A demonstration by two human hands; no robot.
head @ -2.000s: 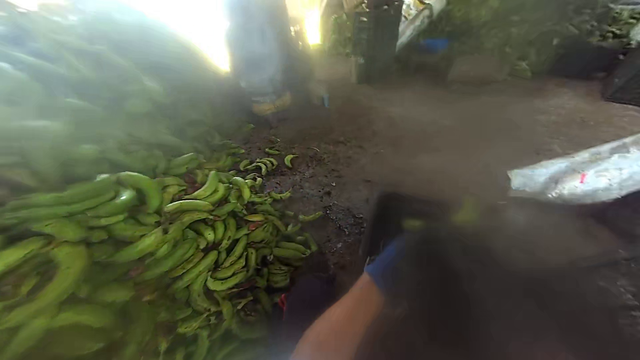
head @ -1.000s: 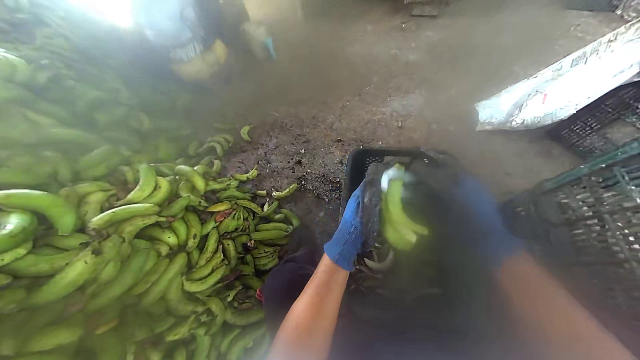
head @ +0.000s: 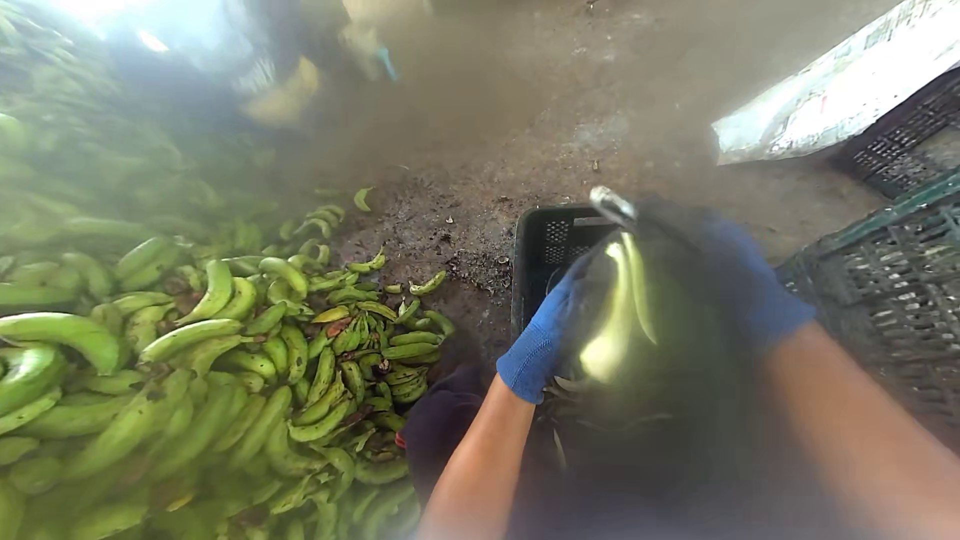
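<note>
My left hand (head: 544, 330), in a blue knit glove with a dark palm side, is at the left of a green banana bunch (head: 619, 307) and grips it. My right hand (head: 750, 277), gloved alike, is blurred at the right; its fingers lie near a metal blade-like tool (head: 613, 206) above the top of the bunch, and its grip is unclear. Both hands are over a dark plastic crate (head: 559, 232), whose inside is mostly hidden by blur and the hands.
A large heap of loose green bananas (head: 202, 360) covers the left. Another dark crate (head: 885, 300) stands at the right, with a whitish sack (head: 832, 90) over a further crate (head: 915, 142) behind it. Blurred legs of a person (head: 225, 60) are at the upper left.
Two seconds ago only one gloved hand was plain, by the crate; one second ago both hands were at the bananas over it. The metal tool now shows more plainly above the bunch.
</note>
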